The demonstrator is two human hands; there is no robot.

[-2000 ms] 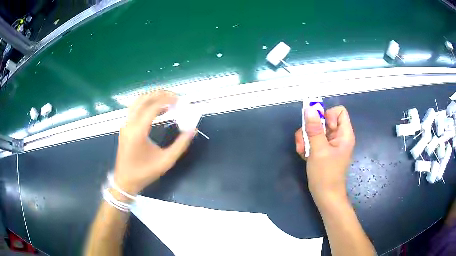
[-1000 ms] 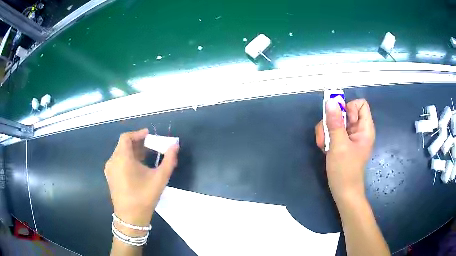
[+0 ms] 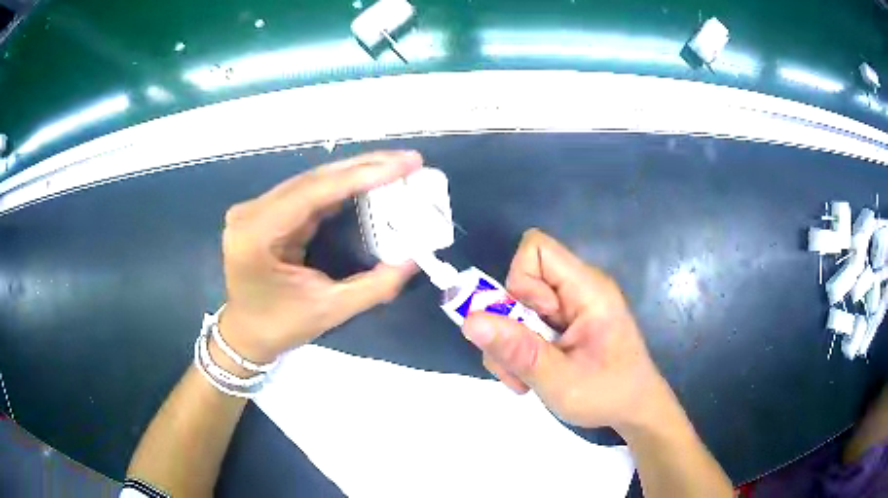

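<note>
My left hand holds a white unit between thumb and fingers, above the dark worktop. Thin leads stick out of the unit's face, which is turned up towards me. Whether it is one unit or two side by side, I cannot tell. My right hand is shut on a white glue tube with blue-purple print. The tube's pale nozzle points up and left, and its tip is at the lower edge of the unit. The exact contact spot is too small to tell.
A pile of white units lies on the dark worktop at right. More units sit on the green belt behind the white rail. A white sheet lies nearest me. A purple sleeve shows at lower right.
My left hand has moved right and up, turning the unit's lead side towards me. My right hand has moved left and tilted the tube so its nozzle meets the unit. The belt units appear further left and higher.
</note>
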